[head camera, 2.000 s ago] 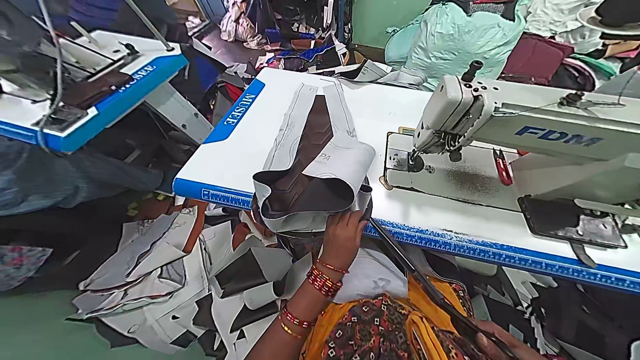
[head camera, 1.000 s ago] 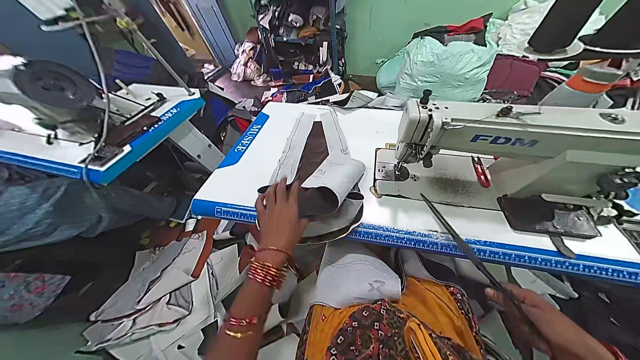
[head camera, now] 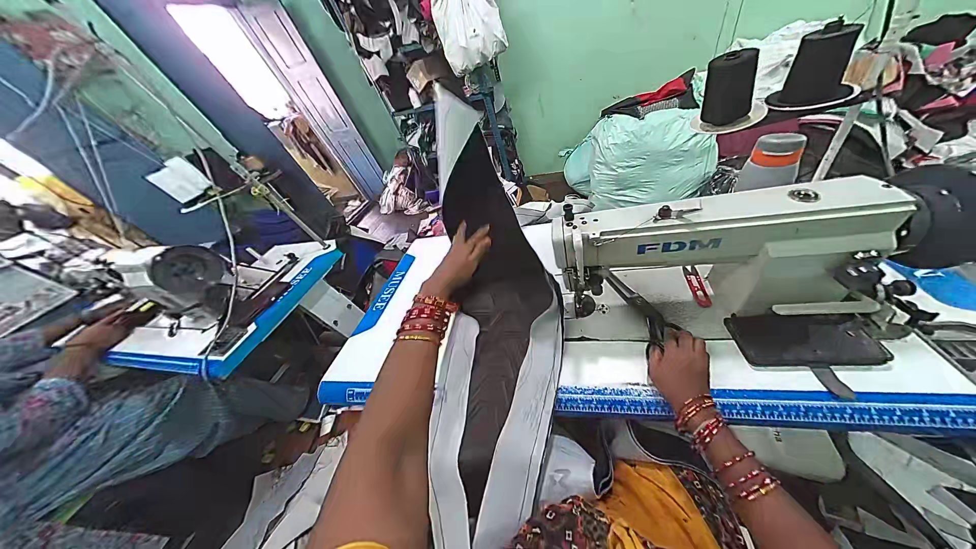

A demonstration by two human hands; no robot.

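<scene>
My left hand point(head camera: 465, 259) lies with fingers spread on the left side of a long dark brown and black fabric piece point(head camera: 496, 305) with pale borders. The piece hangs over the near table edge, and its far end stands up above the table, folded to show a pale face. My right hand point(head camera: 679, 366) is closed around the handles of dark scissors point(head camera: 637, 301), whose blades point toward the needle area of the white sewing machine point(head camera: 732, 236).
Red snips point(head camera: 696, 287) and a black phone-like slab point(head camera: 808, 341) lie on the machine table point(head camera: 610, 374). Black thread cones point(head camera: 728, 88) stand behind. At left, a co-worker's hand point(head camera: 103, 332) is at another machine. Cut pieces point(head camera: 290, 488) lie below.
The fabric piece, bunched on the table earlier, is now stretched out lengthwise with its far end raised. The scissors have moved onto the table beside the machine's needle. The view has tilted up.
</scene>
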